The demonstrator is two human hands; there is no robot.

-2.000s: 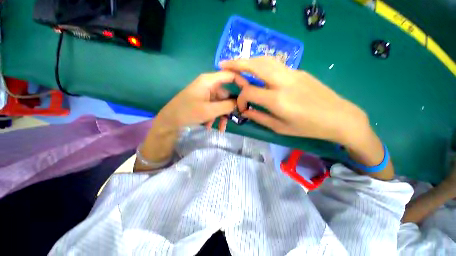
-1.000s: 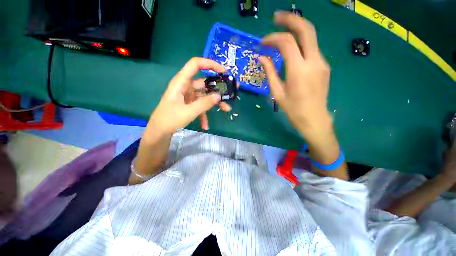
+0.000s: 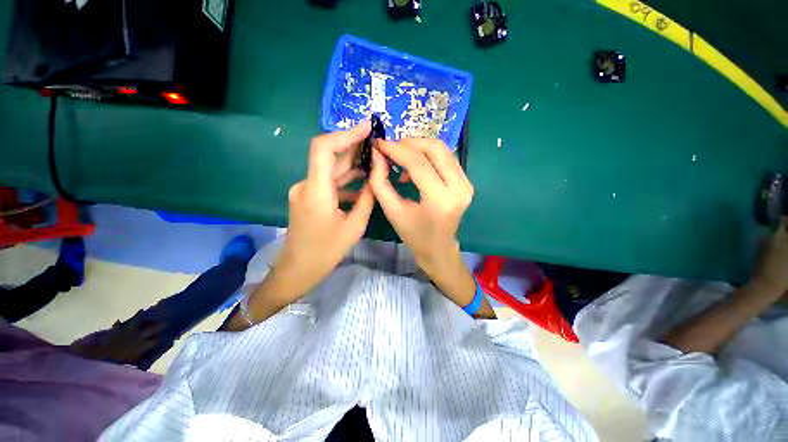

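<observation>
My left hand (image 3: 324,194) grips a small black housing (image 3: 372,142) by its edges, held edge-on above the front of the blue tray. My right hand (image 3: 423,190) is at the housing's right side, its thumb and fingertips closed against it. Whether a tiny insert is between the right fingertips cannot be seen. The blue tray (image 3: 397,59) holds many tiny pale inserts (image 3: 423,112) and a white strip (image 3: 378,92).
A black machine box (image 3: 112,43) with red lights and a cable stands at the left. Several black units, one being (image 3: 609,66), lie on the green mat (image 3: 553,190). Yellow tape (image 3: 665,28) curves at upper right. Another person's forearm (image 3: 726,311) is at the right.
My right hand has come back from above the tray's right side to the housing. The housing is turned from face-up to edge-on. The view has shifted, so bench items sit further left.
</observation>
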